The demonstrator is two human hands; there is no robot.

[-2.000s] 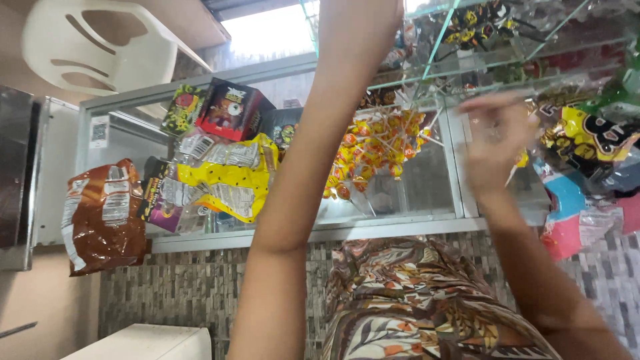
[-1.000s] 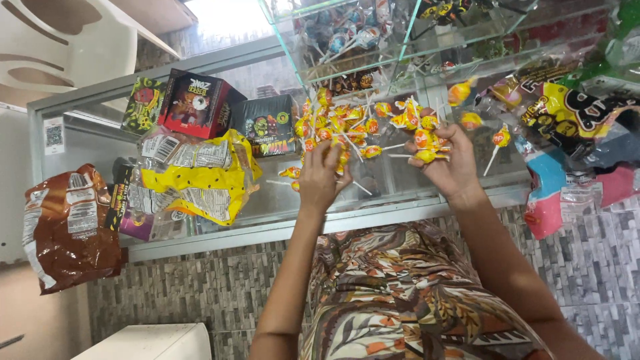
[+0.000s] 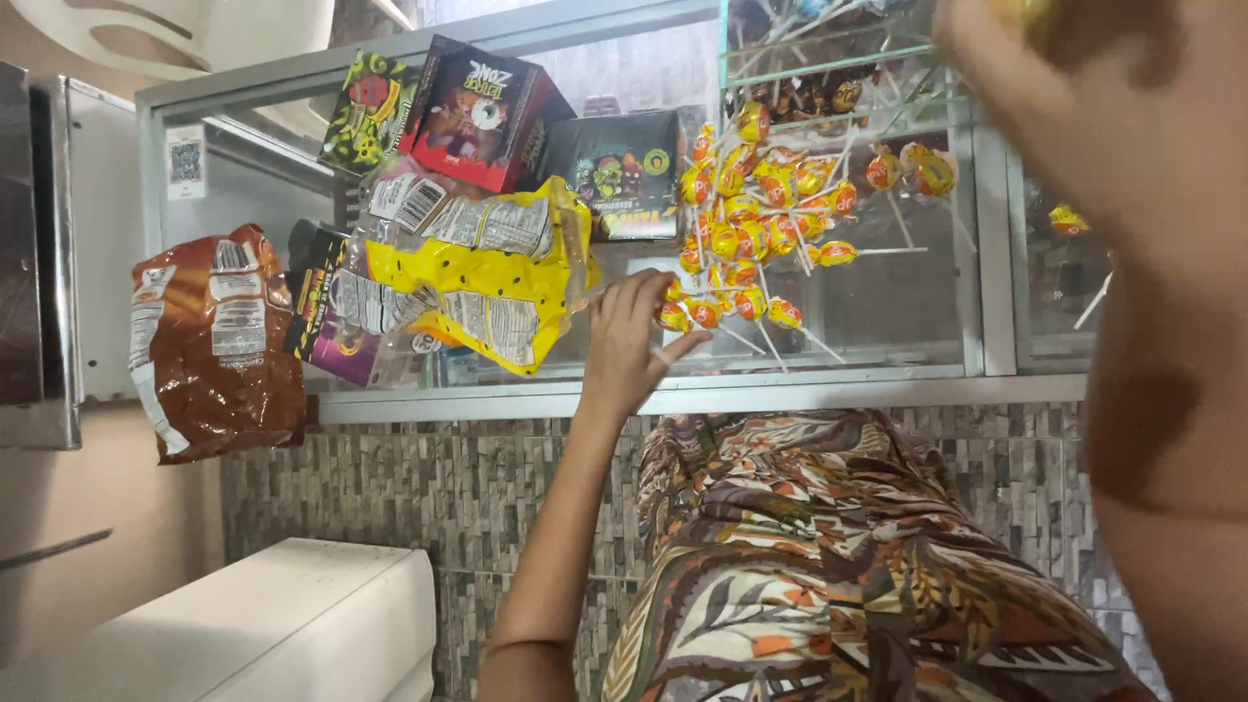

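Note:
A pile of wrapped lollipops in yellow and orange lies on the glass counter top. At the pile's lower left edge is my left hand, its fingertips touching the lollipops, thumb apart from the fingers; whether it grips one is hidden. My right hand is raised close to the camera at the top right, partly cut off, with something yellow at its fingers that is too blurred to name. A few loose lollipops lie to the right of the pile, and another lollipop lies past the metal divider.
Left of the pile stand a black candy box, a red and black box and a green box. A yellow plastic bag and a brown bag lie nearby. Glass compartments holding lollipops stand behind.
My right hand has risen from beside the lollipops toward the camera. My left hand has stayed near the pile's left side. The view has shifted.

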